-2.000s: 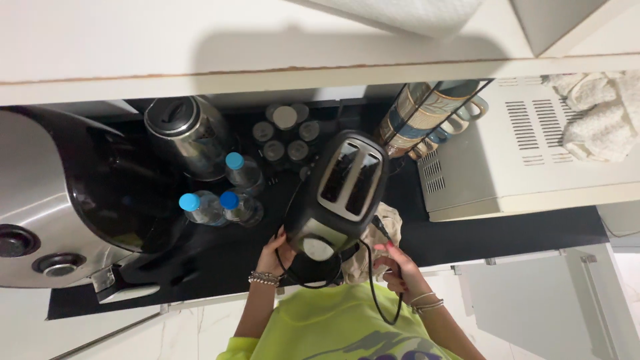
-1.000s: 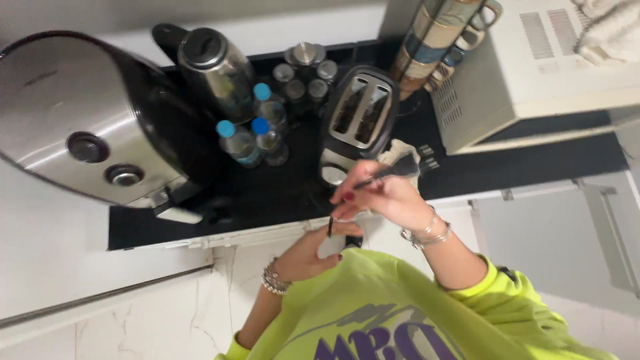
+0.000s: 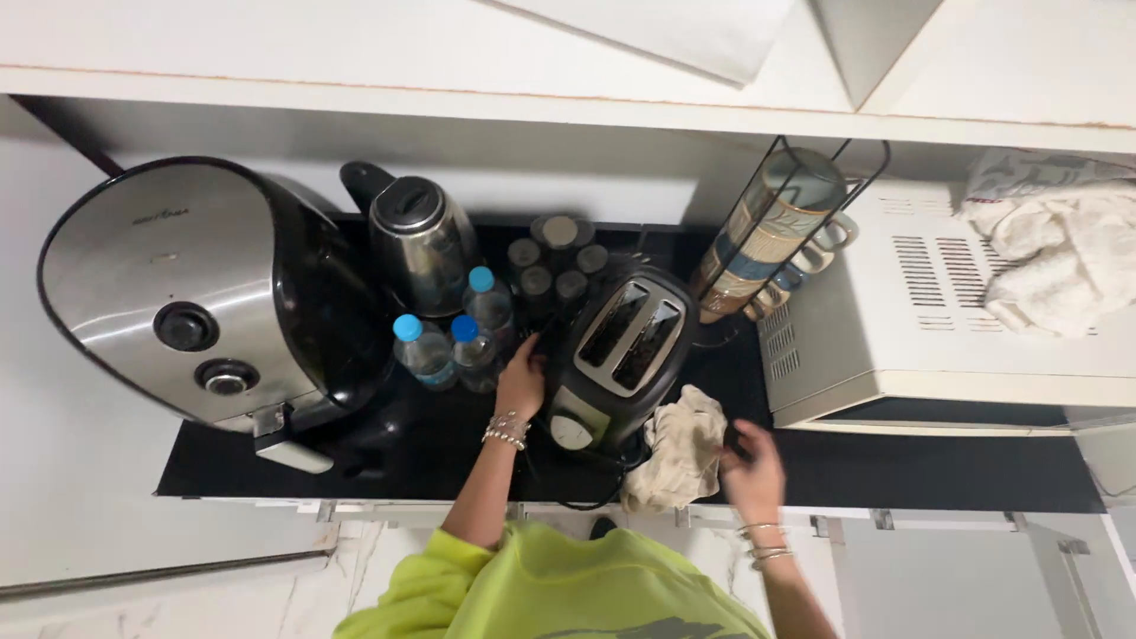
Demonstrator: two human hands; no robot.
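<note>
A black and silver two-slot toaster [image 3: 621, 346] stands on the black countertop, its round dial facing me. My left hand [image 3: 522, 382] reaches along the toaster's left side, beside the water bottles; its fingertips are partly hidden, so its grip cannot be told. A crumpled cream cloth [image 3: 679, 453] lies against the toaster's right front. Just right of that cloth is my right hand [image 3: 752, 466], blurred, with its fingers curled apart near a small dark thing that I cannot make out. The black power cord [image 3: 612, 497] loops in front of the toaster.
An air fryer [image 3: 177, 293], a steel kettle [image 3: 426, 240] and capped water bottles [image 3: 426, 355] stand to the left. Several small jars [image 3: 559, 235] are behind. To the right are a rack of stacked mugs [image 3: 772, 231] and a microwave [image 3: 905, 355] with a cloth [image 3: 1065, 257] on top. A white shelf [image 3: 568, 115] overhangs the back.
The toaster, held up two seconds ago, now rests on the counter. My hands, together on the cord one second ago, have moved apart to either side of the toaster.
</note>
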